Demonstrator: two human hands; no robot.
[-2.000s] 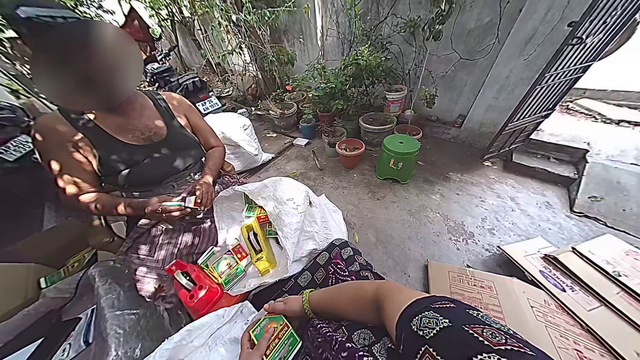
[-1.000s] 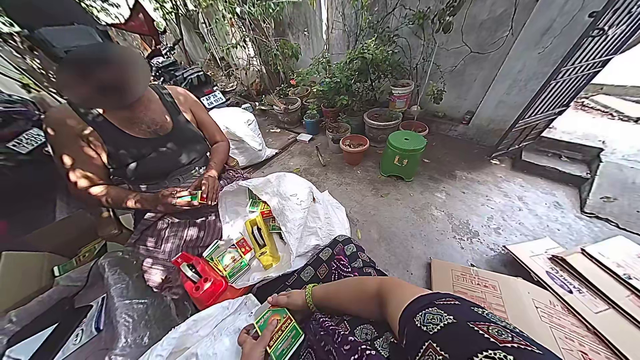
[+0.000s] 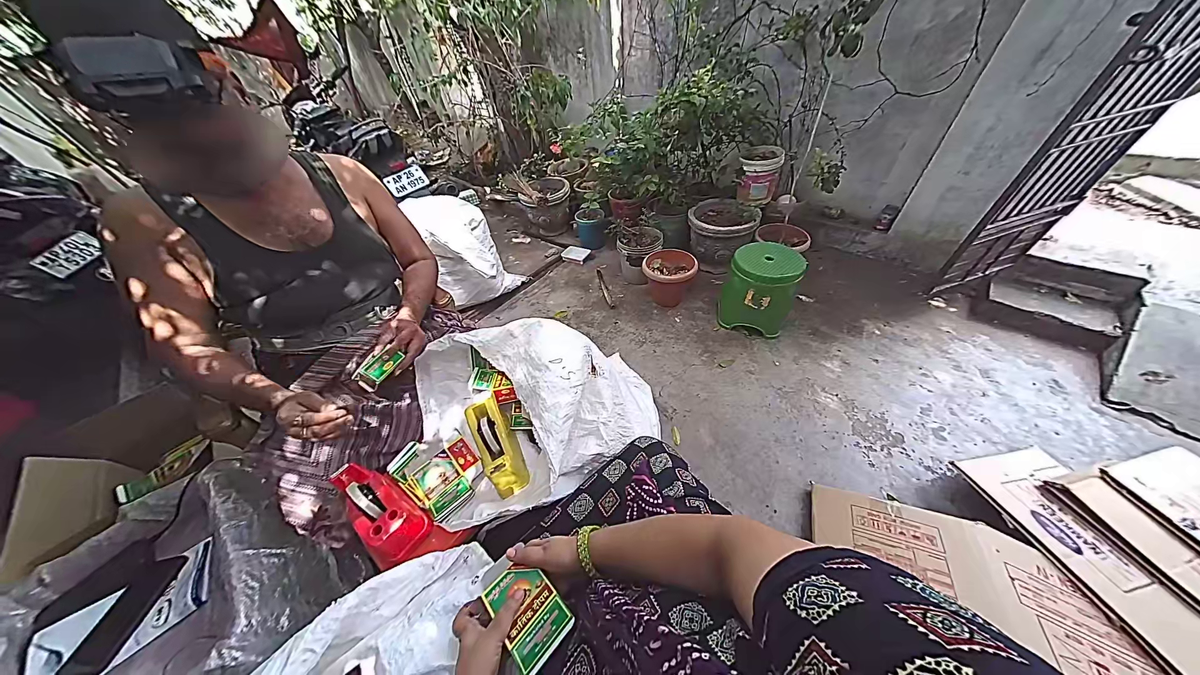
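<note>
My left hand grips a green and yellow printed carton at the bottom of the view. My right hand, a green bangle at its wrist, touches the carton's upper end, with a small pale piece at its fingertips. Just beyond lie a red tape dispenser and a yellow tape dispenser, with several small cartons between and behind them on a white woven sack. Across from me, a seated person holds a similar green carton in one hand; the other hand is apart from it.
Flattened cardboard boxes lie at the right. A green plastic stool and potted plants stand by the wall. At the left are an open cardboard box and clear plastic sheeting. A metal gate is at the upper right.
The other person's hands have come apart, one keeping the green carton. My hands remain at my carton in my lap.
</note>
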